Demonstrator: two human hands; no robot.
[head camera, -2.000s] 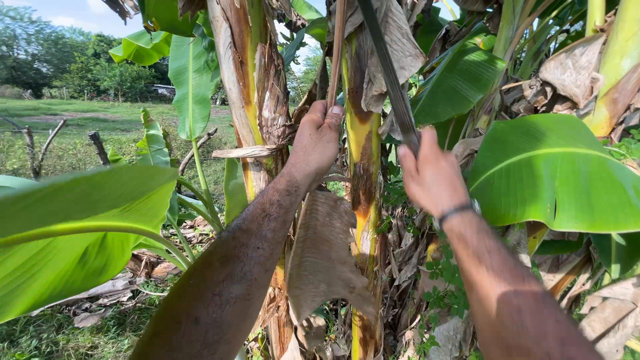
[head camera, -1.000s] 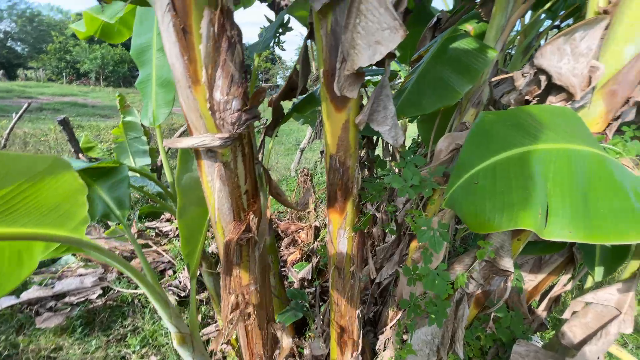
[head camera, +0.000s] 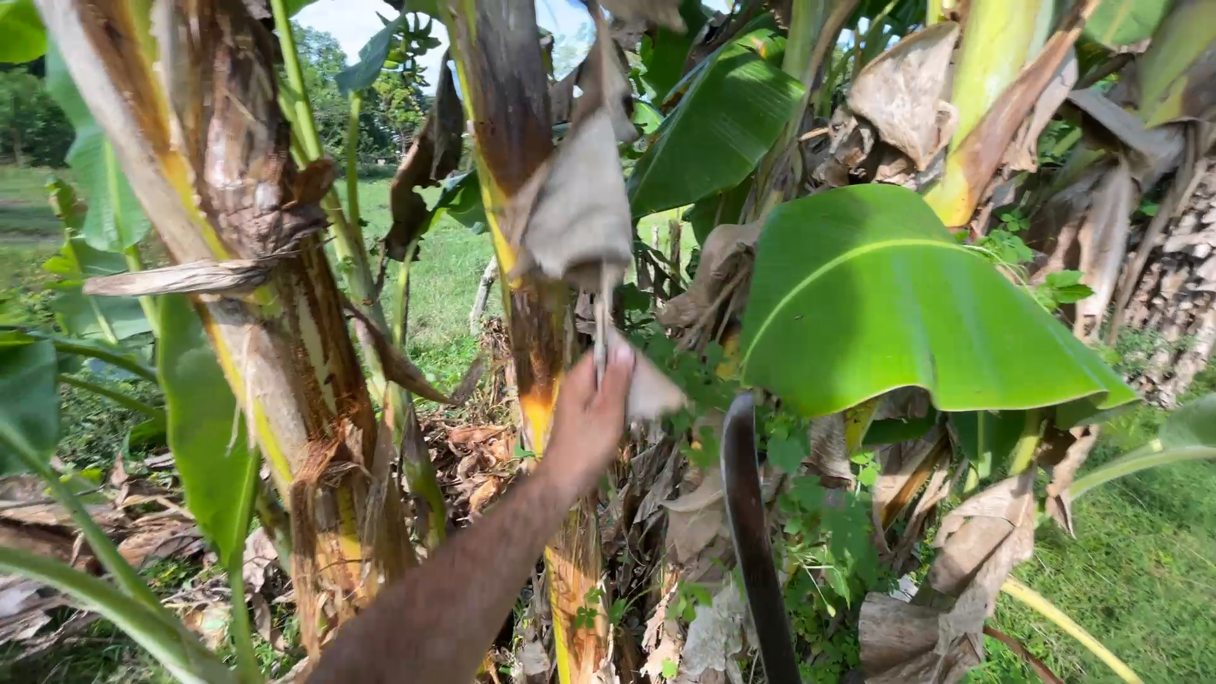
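My left hand grips the hanging end of a dry, greyish-brown banana leaf in front of a banana pseudostem with yellow and dark brown patches. To the right, a long dark blade, which looks like a machete, rises from the bottom edge with its curved tip up. Its handle is out of view, and so is my right hand. The tip lies just below a broad green banana leaf. Some blur softens my left hand and the dry leaf.
A thicker banana pseudostem with peeling sheaths leans at the left, a dry strip wrapped across it. Dead leaves hang and lie at the lower right beside grass. Green vines grow behind the blade. More banana stems stand at the upper right.
My left hand, out of view one second ago, is back and holds the dry leaf. The dark blade has come into view at the bottom. Two seconds ago both hands were raised higher on long stalks.
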